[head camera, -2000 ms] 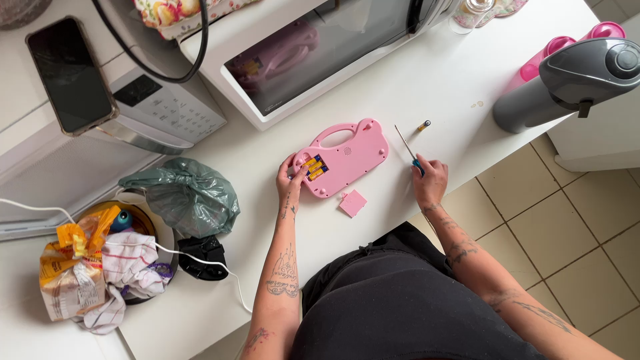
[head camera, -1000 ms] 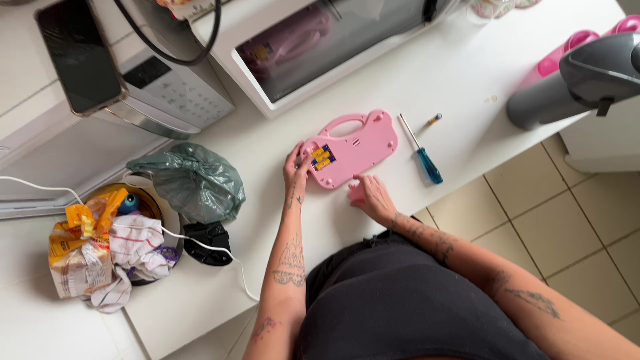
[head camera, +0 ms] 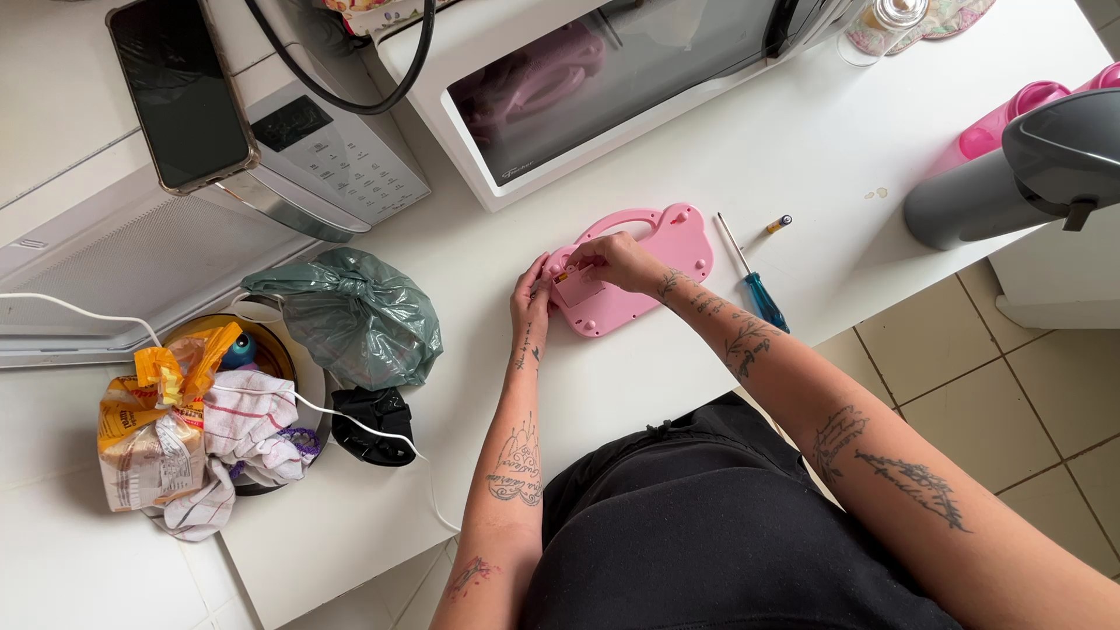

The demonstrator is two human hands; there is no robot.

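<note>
A pink plastic toy with a handle (head camera: 643,284) lies back side up on the white counter. My left hand (head camera: 530,297) steadies its left end. With the fingers of my right hand (head camera: 617,262) I hold the pink battery cover (head camera: 579,287) over the battery compartment; a bit of a battery shows at its upper left edge. Whether the cover sits flush cannot be told. To the right of the toy lie a screwdriver with a blue handle (head camera: 764,302) and a loose small battery (head camera: 778,224).
Behind the toy stands a white microwave oven (head camera: 472,166). A knotted green plastic bag (head camera: 354,319), a black item (head camera: 374,426) and a bread bag (head camera: 153,437) are at left, with a white cable (head camera: 350,418). A grey thermos (head camera: 962,197) stands at right; a phone (head camera: 179,96) lies upper left.
The screwdriver, in my right hand two seconds ago, lies on the counter. My right hand has moved from the toy's near edge onto the battery compartment, and the cover now lies over the batteries.
</note>
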